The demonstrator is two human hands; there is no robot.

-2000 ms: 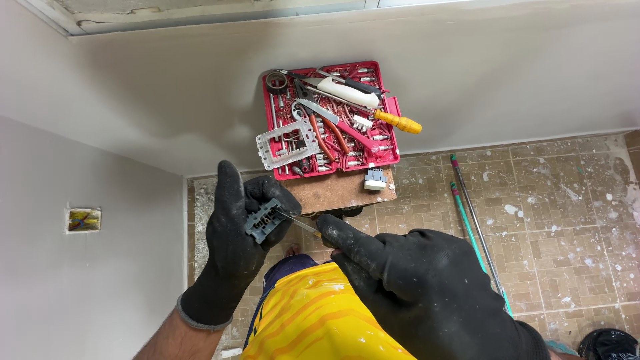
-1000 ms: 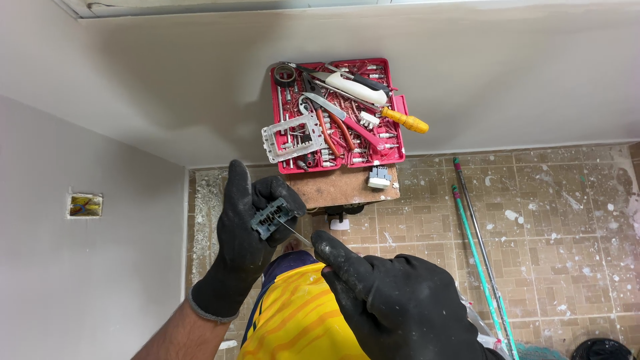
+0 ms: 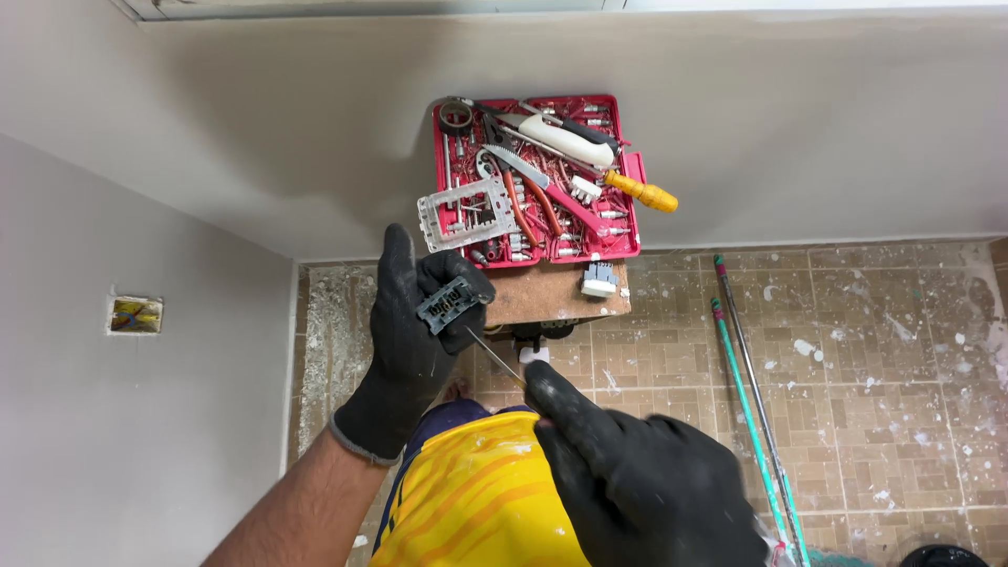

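In a black glove, my left hand (image 3: 413,315) holds a dark grey electrical switch module (image 3: 449,305), its slotted side facing up. My right hand (image 3: 630,465), also gloved in black, grips a screwdriver (image 3: 496,358) whose handle is mostly hidden by the fingers. Its thin metal shaft points at the module, the tip just beside the lower edge. Beyond my left hand lies a red tool case (image 3: 630,250) with sockets, pliers (image 3: 543,209), a pink-handled serrated knife (image 3: 579,211), a white-handled tool (image 3: 567,140), a yellow-handled screwdriver (image 3: 642,190) and a clear plastic mounting frame (image 3: 425,224) on it.
The case rests on a wooden box or stool (image 3: 535,295) against the wall, beside a grey and white switch module (image 3: 600,280). An open wall box with wires (image 3: 135,315) is at left. Two long poles (image 3: 748,394) lie on the paint-spotted tiles; a black round object (image 3: 943,556) is lower right.
The screwdriver tip, at the module two seconds ago, is now slightly away from it, and my right hand has drawn back a little. My left hand still holds the module.
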